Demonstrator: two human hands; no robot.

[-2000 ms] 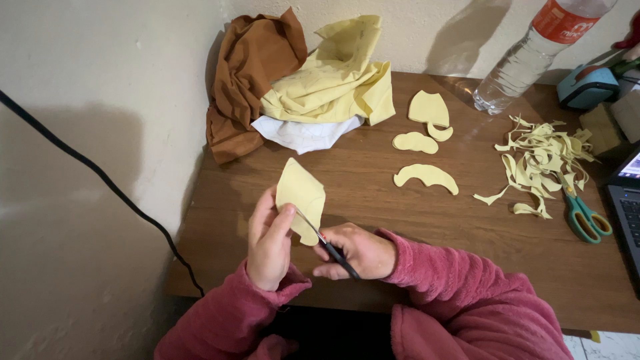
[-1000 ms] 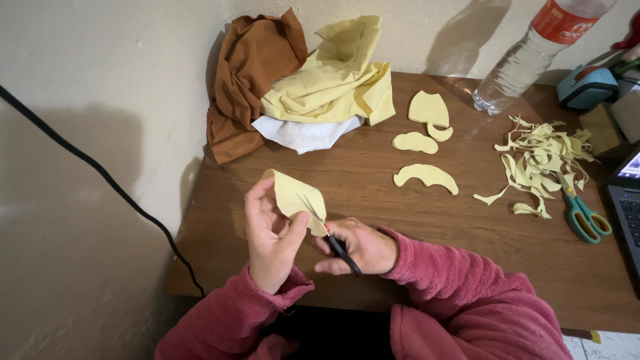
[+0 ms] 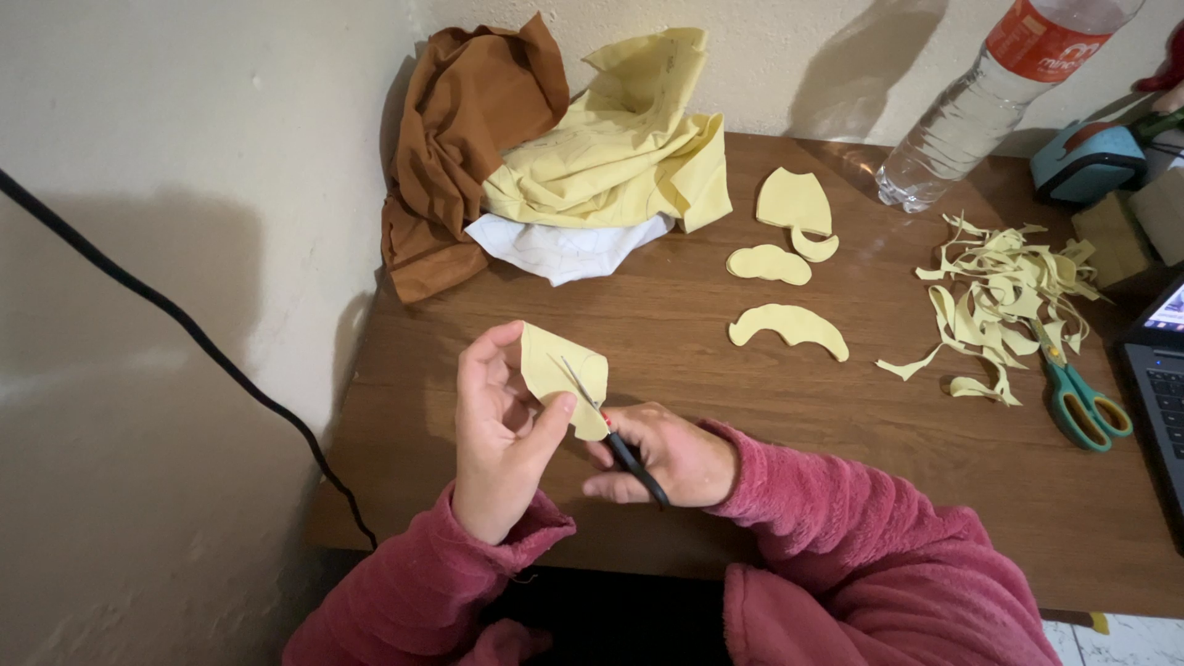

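My left hand point(image 3: 504, 435) pinches a small piece of pale yellow fabric point(image 3: 555, 365) between thumb and fingers. Black-handled scissors point(image 3: 634, 462) are in my right hand point(image 3: 671, 453), with one slim blade lying across the face of the fabric near its right edge. The fingers inside the handles are partly hidden. To the right of the hands, cut yellow shapes lie flat on the brown wooden table point(image 3: 647, 555): a curved piece point(image 3: 786, 328), a lobed piece point(image 3: 770, 264), a rounded trapezoid point(image 3: 795, 201) and a small hook-shaped piece point(image 3: 816, 246).
Brown cloth point(image 3: 462, 120), crumpled yellow cloth point(image 3: 610, 166) and white material point(image 3: 573, 245) sit by the wall. A plastic bottle point(image 3: 971, 120) stands behind. Yellow scraps point(image 3: 999, 287), green-handled scissors point(image 3: 1078, 398) and a laptop point(image 3: 1165, 370) are at right. A black cable point(image 3: 185, 319) hangs left.
The yellow fabric, upright two seconds ago, was turned and tilted in my left hand, which shifted slightly left. The scissors' blades now lie further over it.
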